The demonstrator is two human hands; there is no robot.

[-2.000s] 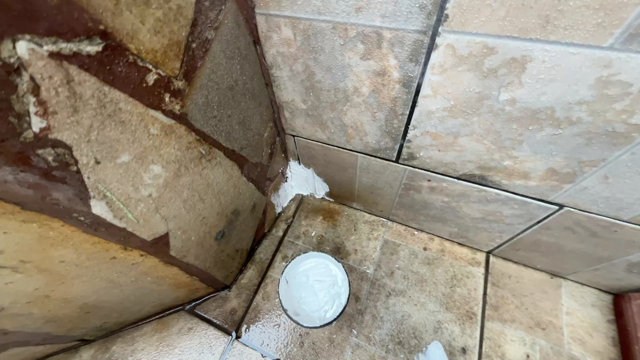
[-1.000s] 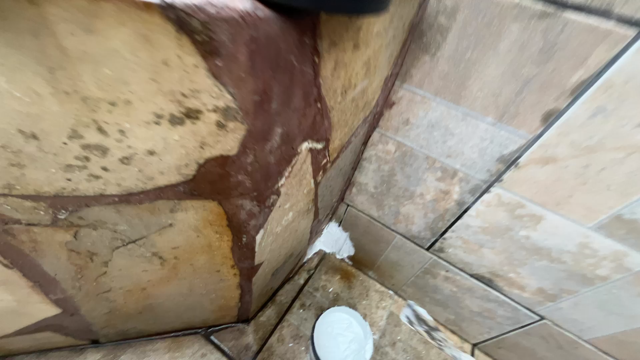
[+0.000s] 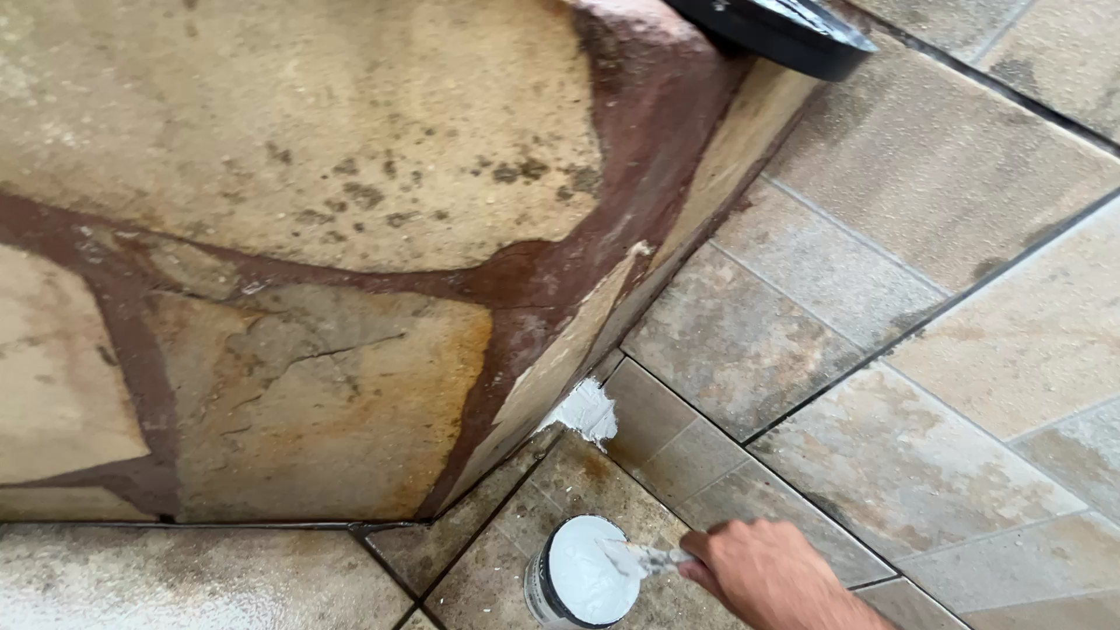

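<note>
At the lower right, my right hand (image 3: 770, 564) grips the handle of a paste-smeared spatula (image 3: 652, 558). The spatula's tip rests in the white paste inside a round tub (image 3: 535, 588) with a dark rim, which stands on the floor tiles. A ragged patch of the same white paste (image 3: 588, 411) covers the corner where the stone-clad wall meets the tiled wall, just behind the tub. My left hand is out of view. Whether the tool is a brush or a blade is partly hidden by the paste.
The stone-clad wall (image 3: 350, 131) with reddish joints fills the left. A tiled wall (image 3: 945, 464) with dark joints rises on the right. On the stone ledge at the top sits a black round lid or dish (image 3: 814, 44) with white residue. The floor tiles (image 3: 219, 577) look wet.
My right hand has come into view at the tub, where the spatula now dips into the paste. The view has swung toward the stone wall and the black round piece.
</note>
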